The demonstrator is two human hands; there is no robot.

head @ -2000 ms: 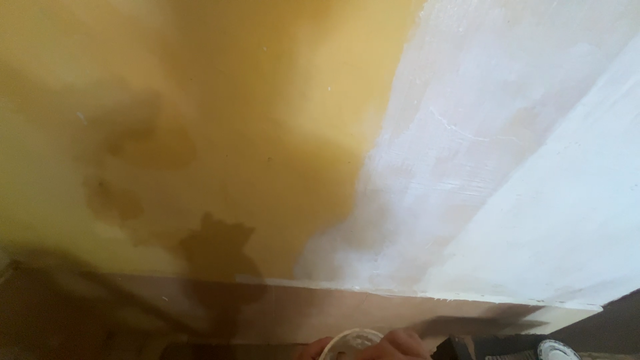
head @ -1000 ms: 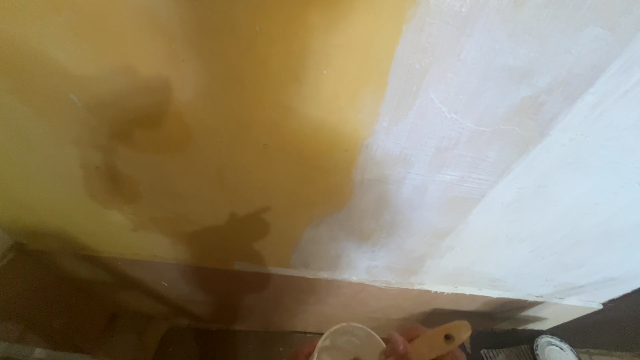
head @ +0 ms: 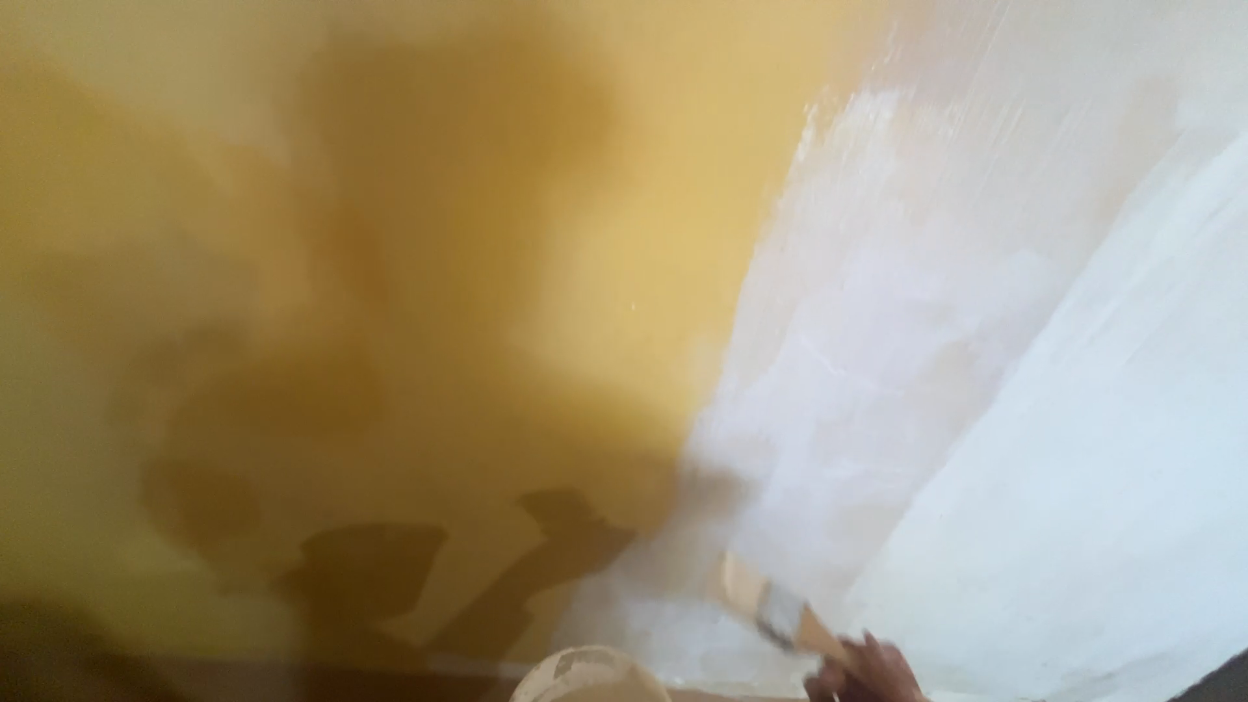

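My right hand (head: 868, 671), at the lower right, grips the wooden handle of a flat paintbrush (head: 780, 614). The brush points up and left, with its pale bristles close to the white-coated part of the wall (head: 877, 292); whether they touch it I cannot tell. Left of the hand, the rim of a round paint container (head: 590, 658) shows at the bottom edge. My left hand is not visible. Yellow paint (head: 634, 253) covers the wall's left part, beside a thin, streaky whitish coat and a more solid white area at the right.
A brownish strip (head: 244, 680) runs along the foot of the wall. Shadows of a person, a container and a brush fall across the yellow wall. A dark area (head: 1224, 682) lies at the lower right corner.
The brush was low beside the container, its handle showing; now my right hand holds it up and to the right, bristles toward the wall. The view has shifted.
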